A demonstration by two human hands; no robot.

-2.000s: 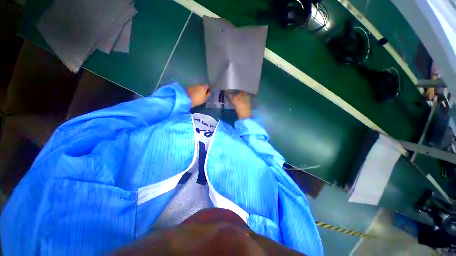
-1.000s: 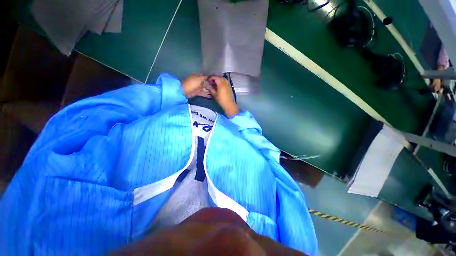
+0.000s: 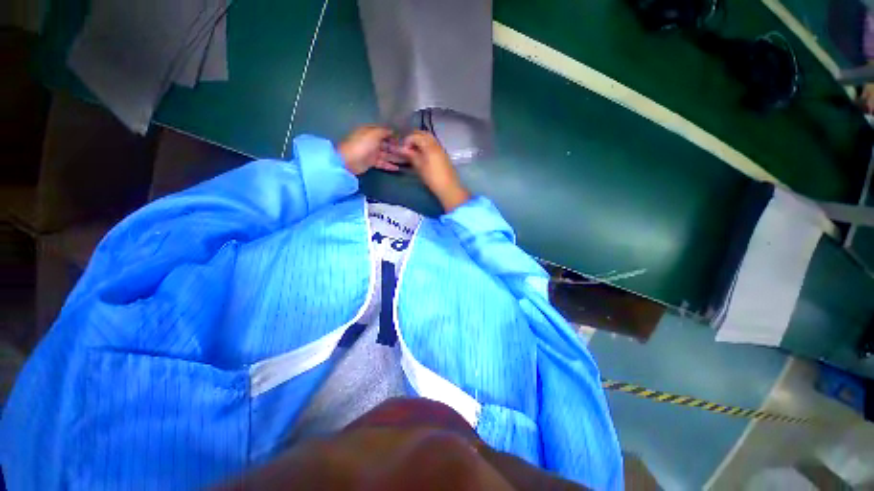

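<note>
A grey packing bag (image 3: 428, 58) lies on the green bench in front of me, its near end the open mouth, its far end cut off by the top edge. A thin black headset cable (image 3: 425, 121) comes out of the mouth. My left hand (image 3: 369, 150) and my right hand (image 3: 429, 161) meet just before the mouth, fingertips pinched together at the cord. The fingers hide most of what they hold. The headset itself is not visible.
A fanned stack of empty grey bags (image 3: 144, 58) lies at the upper left. Pale sheets (image 3: 778, 268) hang over the bench edge at the right. Black headsets (image 3: 770, 72) lie beyond the pale strip (image 3: 623, 94). Yellow-black tape (image 3: 690, 400) marks the floor.
My hands have left the bag's edges and come together at the cord. The bag and bench appear higher in the view, and the bag's top is now cut off.
</note>
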